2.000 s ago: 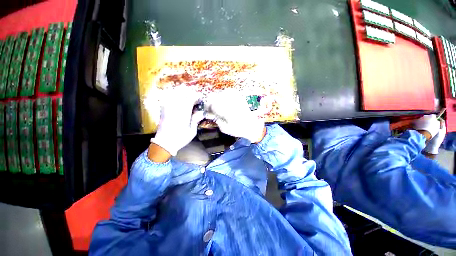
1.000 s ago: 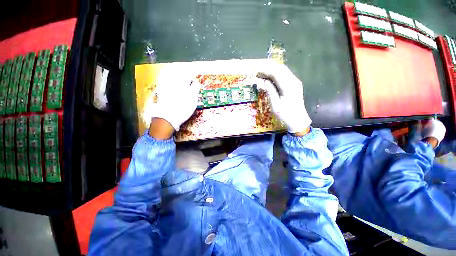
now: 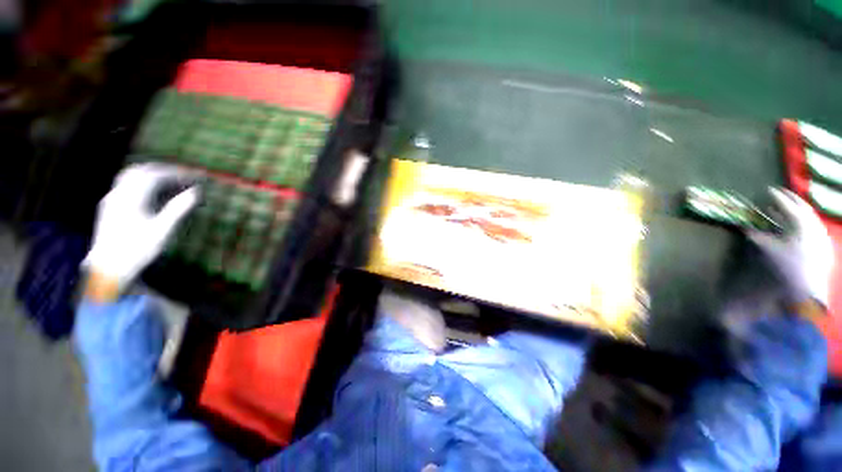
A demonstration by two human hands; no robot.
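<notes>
The picture is blurred by motion. My gloved left hand [image 3: 138, 221] is over the left side of the black tray [image 3: 377, 101], thumb and forefinger apart at the edge of the green boards [image 3: 235, 138]; I see nothing held in it. My gloved right hand [image 3: 799, 244] is at the far right, its fingers on the right end of a green circuit board strip [image 3: 725, 206] above the dark green bench mat. The yellow sheet [image 3: 508, 295] lies between the hands, with orange and red dots on its glaring surface and no board on it.
A red mat [image 3: 791, 152] with pale board strips [image 3: 824, 171] is at the right edge, partly behind my right hand. A red-lined spare tray [image 3: 263, 373] is below the black tray. The black tray's wall, with a white label [image 3: 350, 177], stands left of the yellow sheet.
The view has turned left. My left hand has left the yellow sheet for the tray. My right hand has moved right with the board strip, which was over the sheet before.
</notes>
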